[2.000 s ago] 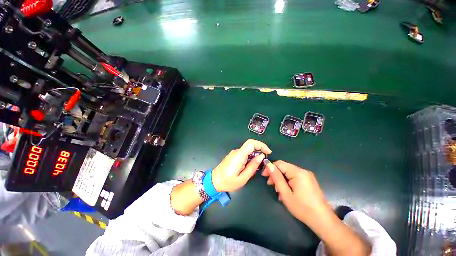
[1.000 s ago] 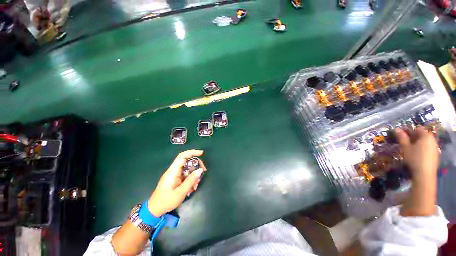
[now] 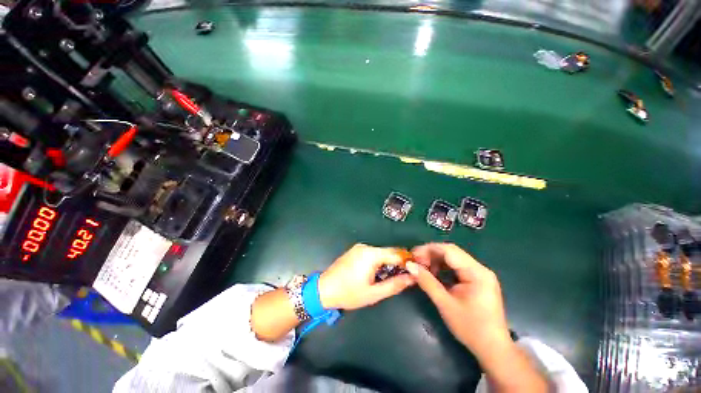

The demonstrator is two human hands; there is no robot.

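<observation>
My left hand (image 3: 357, 278), with a blue strap at the wrist, holds a small watch housing (image 3: 390, 271) between thumb and fingers, low in the middle of the view. My right hand (image 3: 461, 292) meets it from the right. Its thumb and fingers pinch a small part with orange flex (image 3: 404, 256) against the housing. The fingers hide most of both parts, so I cannot tell how they are joined. Three watch housings lie on the green bench beyond my hands, one at the left (image 3: 397, 206) and two close together (image 3: 442, 215).
The black press fixture (image 3: 269, 153) stands at the left, with red-tipped clamps and red digits; a flat grey module lies on it. The clear blister tray (image 3: 638, 307) is at the right edge. Another housing (image 3: 490, 159) lies by the yellow strip. Several small parts lie on the belt.
My right hand has come back from the blister tray to my left hand, and a part with orange flex now shows between them. The view has swung left, bringing the press fixture back in.
</observation>
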